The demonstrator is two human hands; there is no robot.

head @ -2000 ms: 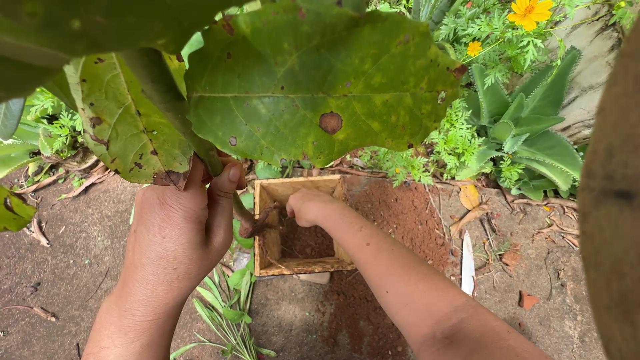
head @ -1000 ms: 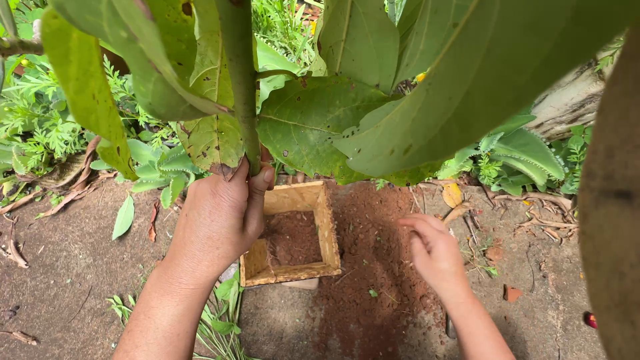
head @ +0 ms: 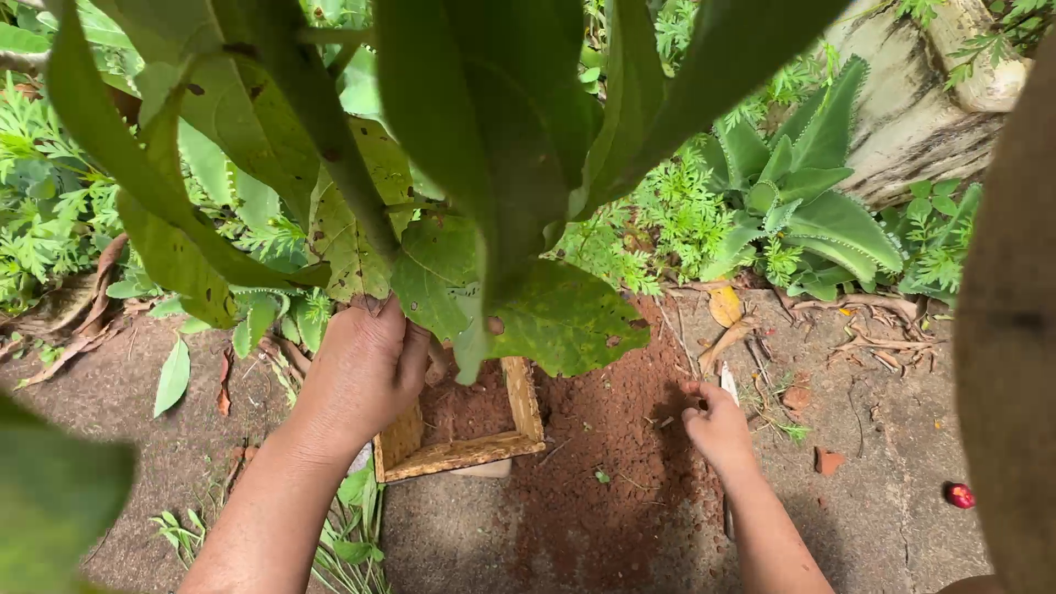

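Note:
My left hand is closed around the stem of a leafy plant, left of and partly over a square wooden box. Spotted green leaves hang over the far side of the box and hide it. Inside the box lies reddish-brown soil. To the right, my right hand hovers at the edge of loose red soil on the ground, fingers curled and apart, with nothing seen in them. A knife lies partly hidden behind that hand, its pale blade tip showing.
Cut green stems lie left of the box. Behind are a succulent plant, feathery foliage and a pale log. Brick pieces and a small red object lie at right. A blurred brown shape fills the right edge.
My right hand was in the box two seconds ago; it has moved out to the right, over the loose soil's edge. My left hand still grips the stem, whose leaves have shifted in view.

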